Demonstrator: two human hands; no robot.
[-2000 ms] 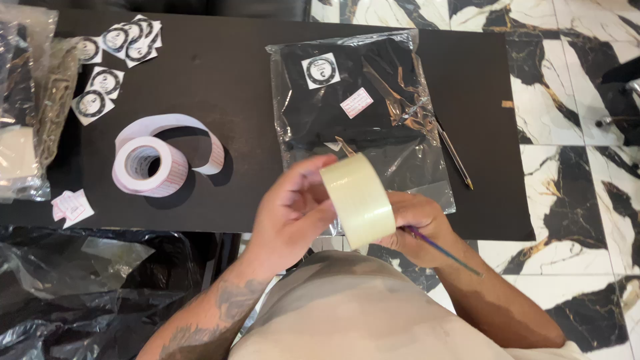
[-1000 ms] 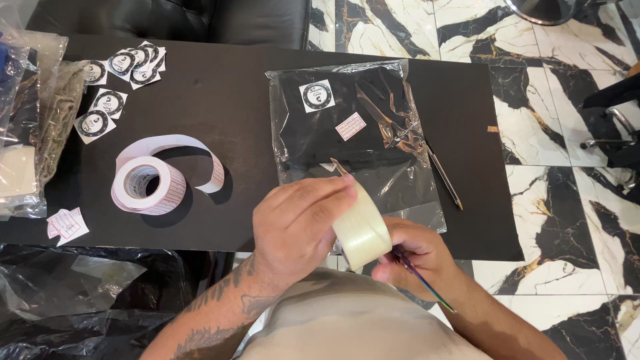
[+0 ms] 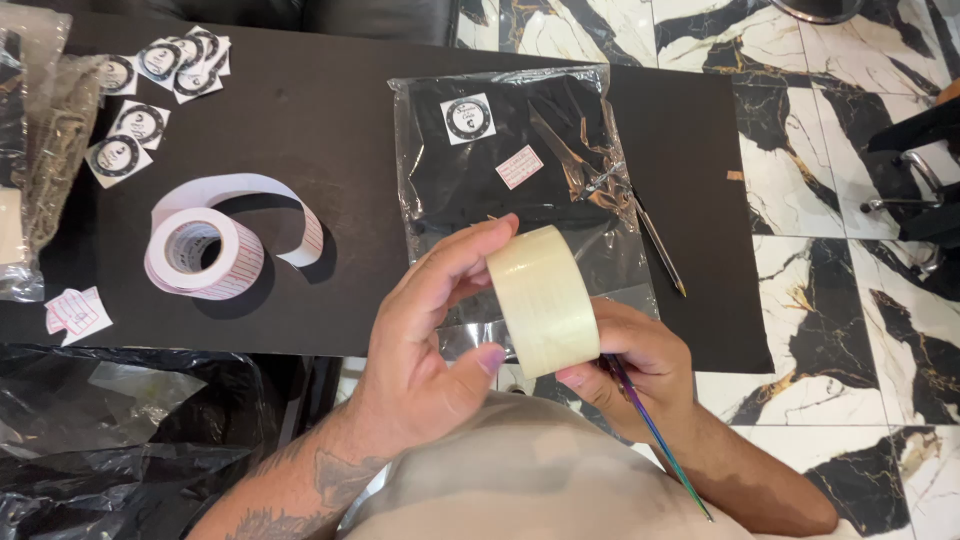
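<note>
A wide roll of clear packing tape [image 3: 544,304] is held up over the table's near edge. My right hand [image 3: 637,360] grips its lower right side, along with a slim multicoloured metal tool [image 3: 660,442] that points down towards my arm; its kind is unclear. My left hand [image 3: 442,337] is spread at the roll's left side, fingertips by its upper edge; whether they touch is unclear. Beyond the roll lies a clear plastic bag [image 3: 517,97] with black content, a round-print sticker [image 3: 468,118] and a small red-and-white label [image 3: 519,166] on it.
A pen [image 3: 660,244] lies right of the bag. On the black table [image 3: 337,112] are a label roll [image 3: 206,255] with a loose curled strip, round stickers [image 3: 139,124] and torn labels [image 3: 77,313]. Plastic bags [image 3: 56,165] sit at the left edge, black plastic [image 3: 127,435] below.
My left hand, which was over the upper left of the tape roll a second ago, has moved left and opened out. The roll stays in my right hand.
</note>
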